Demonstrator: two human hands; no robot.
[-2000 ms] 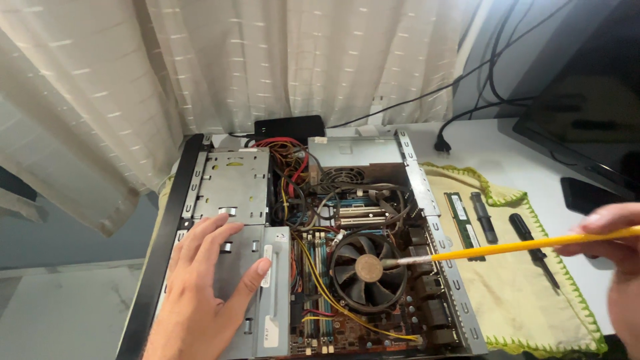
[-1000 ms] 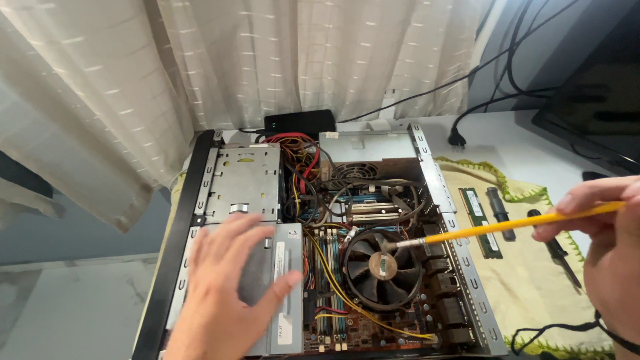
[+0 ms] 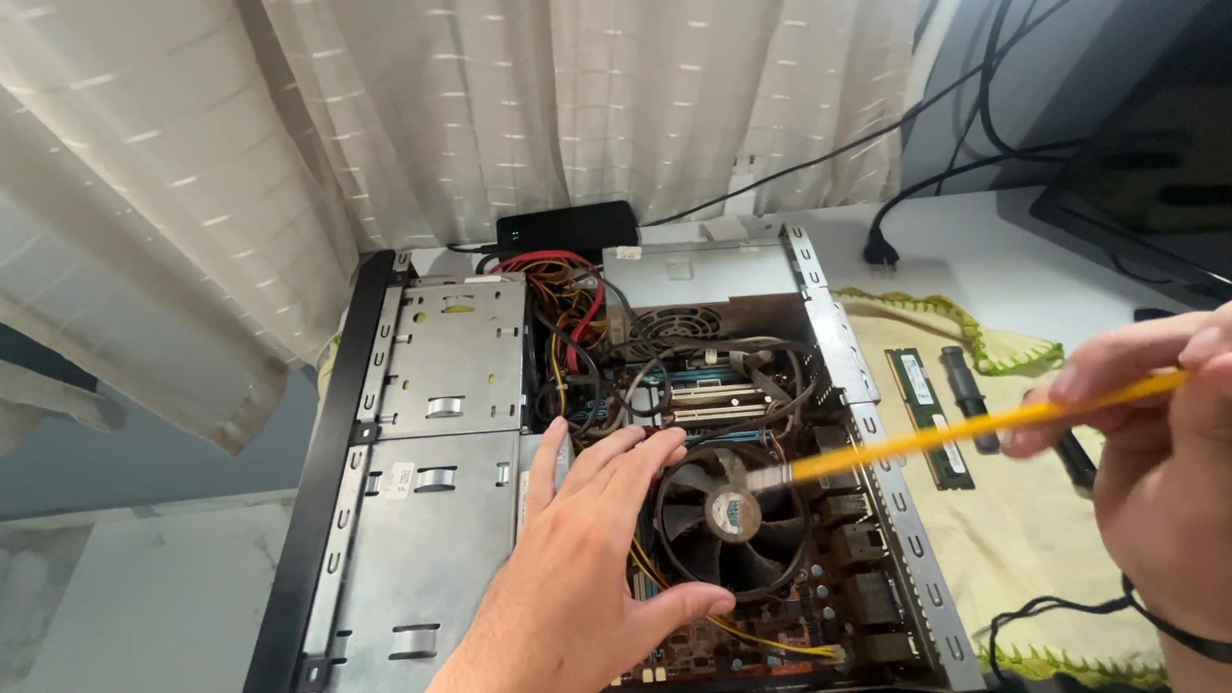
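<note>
An open desktop computer case (image 3: 423,539) lies on its side, its motherboard and cables exposed. My right hand (image 3: 1155,433) holds a yellow-handled paintbrush (image 3: 924,438) pointing left, its bristles at the upper right blades of the dusty CPU cooler fan (image 3: 733,520). My left hand (image 3: 587,549) is spread over the inside of the case, palm down, with its fingertips at the fan's left rim and its thumb by the fan's lower edge. It grasps nothing. Yellow and black wires (image 3: 770,643) run below the thumb. The power supply (image 3: 703,274) sits at the back.
To the right, a yellow cloth with green edging (image 3: 1020,529) bears a green RAM module (image 3: 929,419), a dark tool (image 3: 970,399) and a partly hidden dark-handled tool (image 3: 1076,464). A black box (image 3: 568,226), a loose plug (image 3: 879,248), a monitor (image 3: 1145,164) and curtains (image 3: 664,106) stand behind.
My left hand has moved right, from the metal drive bay to beside the fan. The brush tip has shifted over the fan, still in my right hand. The view has shifted somewhat.
</note>
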